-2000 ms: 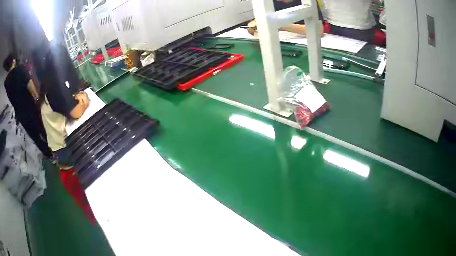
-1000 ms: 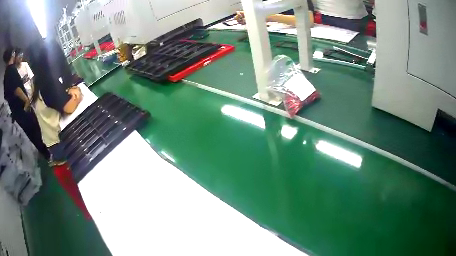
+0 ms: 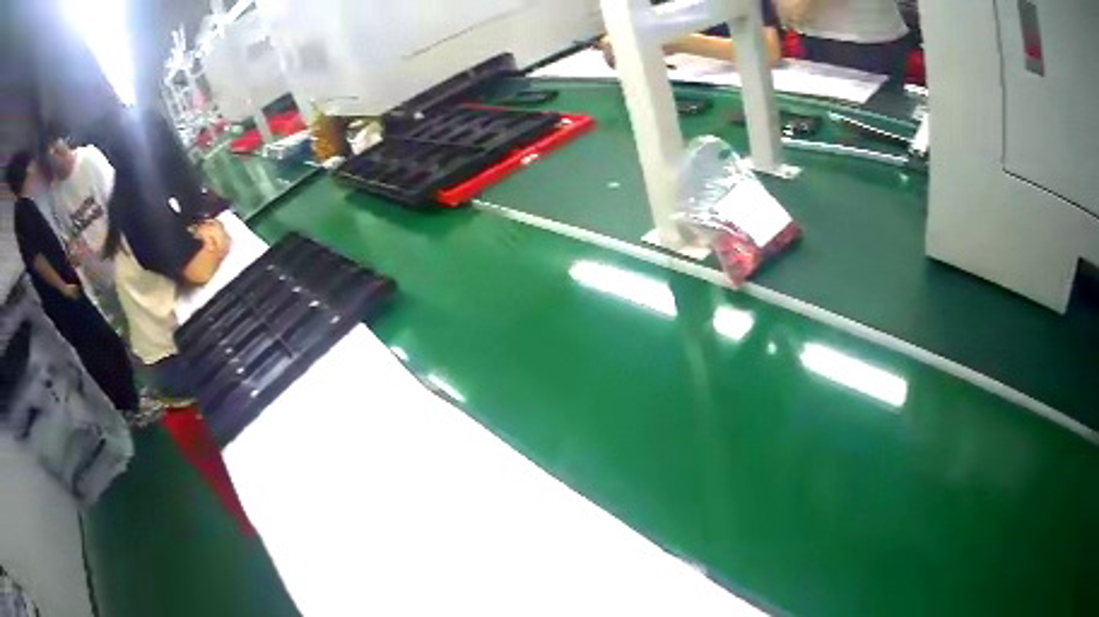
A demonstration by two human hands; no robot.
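Neither of my hands is in the picture. A long white table covering (image 3: 446,506) lies nearest in front of me, along the near edge of the glossy green belt (image 3: 627,398). A black compartment tray (image 3: 277,319) sits at the far end of the covering, on the left. Across the belt, a clear plastic bag (image 3: 741,223) with red contents and a white label leans by a white metal post (image 3: 648,133).
Black trays (image 3: 422,151) lie with a red tray (image 3: 518,163) beyond the belt. A large white cabinet (image 3: 1000,145) stands at the right, another machine at the top. Several people are at the left. A person's arm (image 3: 723,48) shows at the far bench. A red stool (image 3: 205,458) is below the near tray.
The view has shifted slightly, moving the scene right and down since the last earlier frame. At the far left, a person in a white top now shows more fully beside one in dark clothes.
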